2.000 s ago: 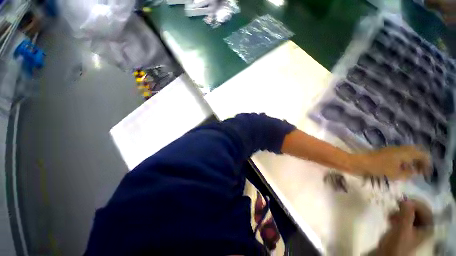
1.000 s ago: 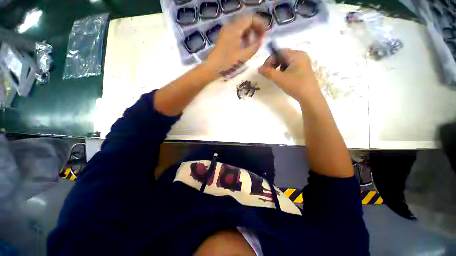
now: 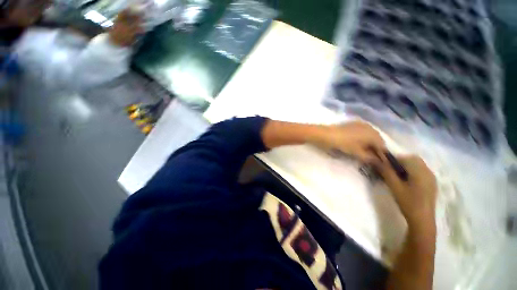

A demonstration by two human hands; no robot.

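Observation:
The view is blurred by motion. My left hand (image 3: pixel 356 139) is over the white board, palm down, its fingertips meeting those of my right hand. My right hand (image 3: pixel 418 182) has a short dark tool (image 3: pixel 395 166), which looks like tweezers, between its fingers. Whether my left fingers hold a frame or strip cannot be told. A small dark pile of loose strips (image 3: pixel 368 171) lies just below my left fingers, partly hidden. The blister tray (image 3: pixel 334 99) with rows of dark frames lies beyond my hands.
The white board (image 3: pixel 249 85) lies on the green bench. A flat clear bag (image 3: pixel 238 31) is at its far left edge. Pale flecks (image 3: pixel 458 218) are right of my right hand. Another person's white sleeve (image 3: pixel 102 59) and hand are at upper left, above the grey floor.
The head view has turned, so the bench is slanted and the tray is at upper right. My left hand has come down from the tray area to meet my right hand.

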